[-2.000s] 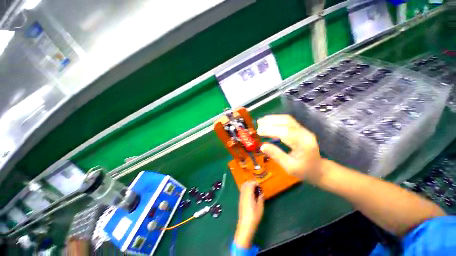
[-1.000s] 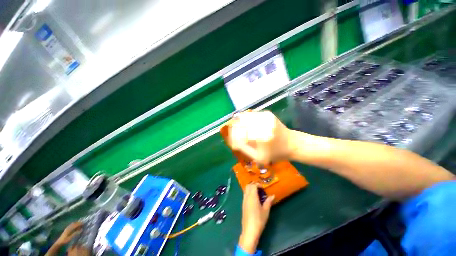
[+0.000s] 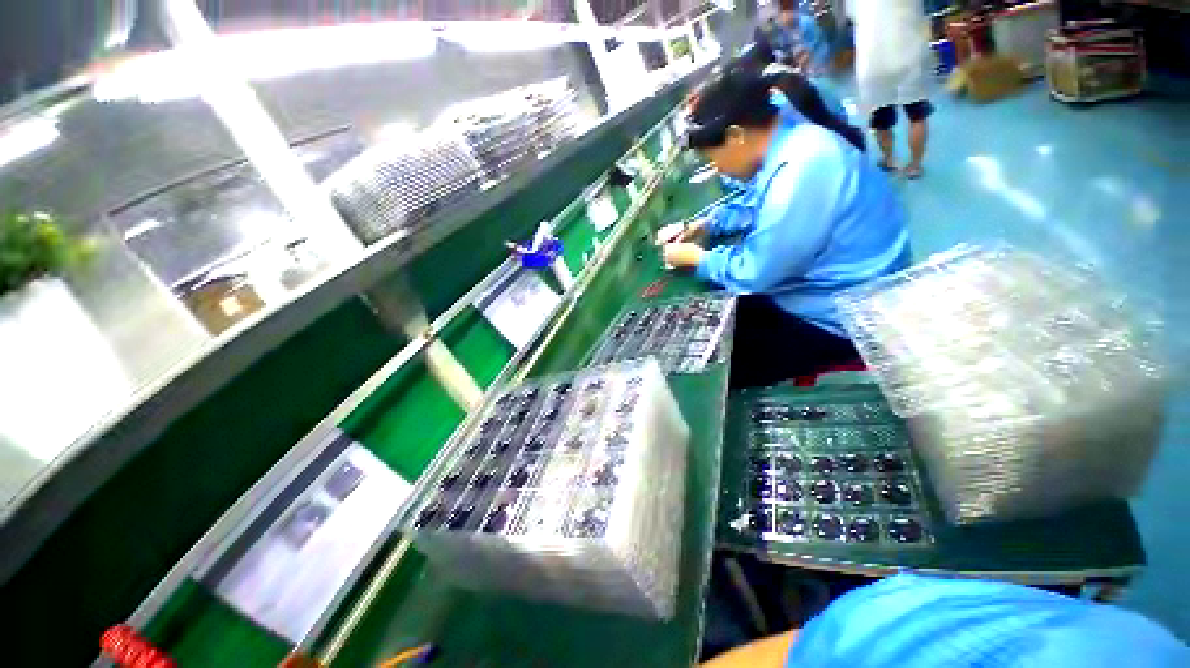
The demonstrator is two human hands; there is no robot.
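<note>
The view is turned to the right. A tall stack of clear blister trays (image 3: 653,522) with black parts in its top pockets stands on the green bench. A single lower blister tray (image 3: 835,491) of black parts lies to its right. The red press handle (image 3: 131,646) shows cut off at the bottom left edge; the rest of the press is almost wholly out of view. A blue sleeve and a bit of my right forearm show at the bottom edge, but my right hand is out of the picture. My left hand is not in view.
Another tall stack of clear trays (image 3: 1031,392) stands at the right. A further tray (image 3: 668,332) lies behind the near stack. A person in a blue smock (image 3: 816,222) sits working farther along the bench. A work instruction sheet (image 3: 303,535) hangs on the green backboard.
The view has swung right, away from the press and blue box, to the tray stacks and the line. Both hands, earlier at the press, have left the picture.
</note>
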